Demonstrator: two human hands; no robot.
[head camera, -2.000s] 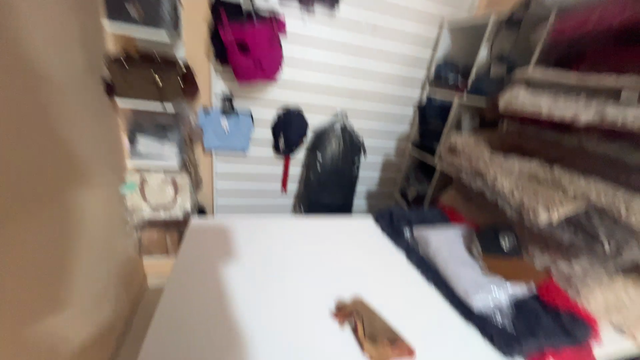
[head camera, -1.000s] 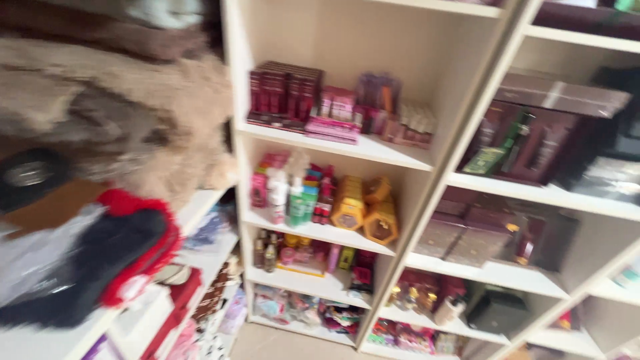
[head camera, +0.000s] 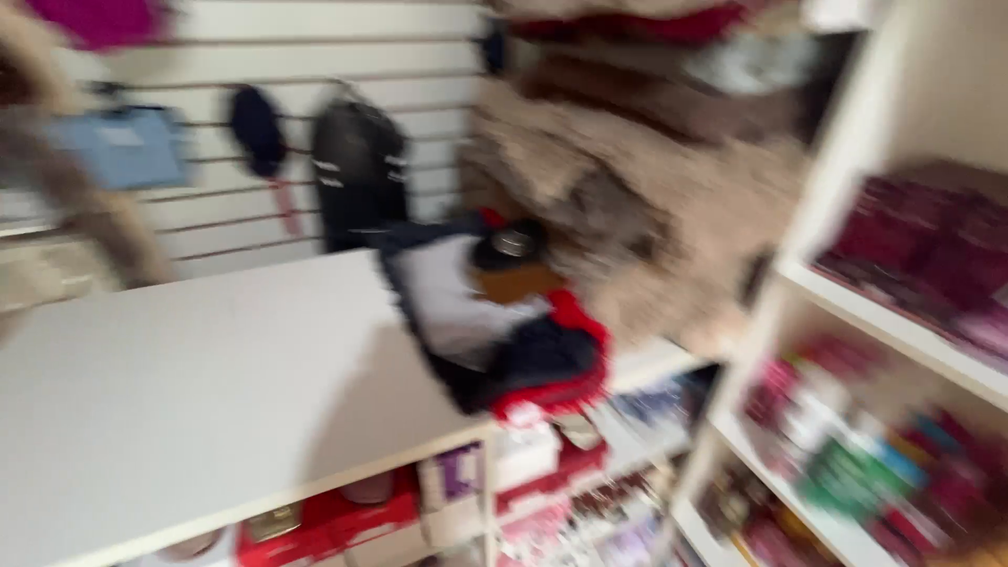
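Observation:
Neither of my hands is in view. A white tabletop (head camera: 213, 394) fills the lower left of the blurred head view. On its right end lies a pile of folded clothes: a pale grey garment (head camera: 445, 295) over dark cloth, and a navy piece (head camera: 551, 350) with a fluffy red edge (head camera: 602, 362). A round black object (head camera: 512, 244) with a shiny centre rests at the back of the pile, above something brown (head camera: 516, 282). Beige furry textiles (head camera: 677, 236) are stacked behind and to the right.
A light blue bag (head camera: 126, 150), a dark cap (head camera: 257, 130) and a black bag (head camera: 360, 169) hang on the slatted wall. White shelving (head camera: 890, 315) with packaged products stands at right. Red boxes (head camera: 339, 516) sit under the tabletop. A furry blurred thing (head camera: 94, 189) crosses the left edge.
The view has swung from the product shelves back toward the table and slatted wall. The brown item seen on the tabletop two seconds ago does not show there now.

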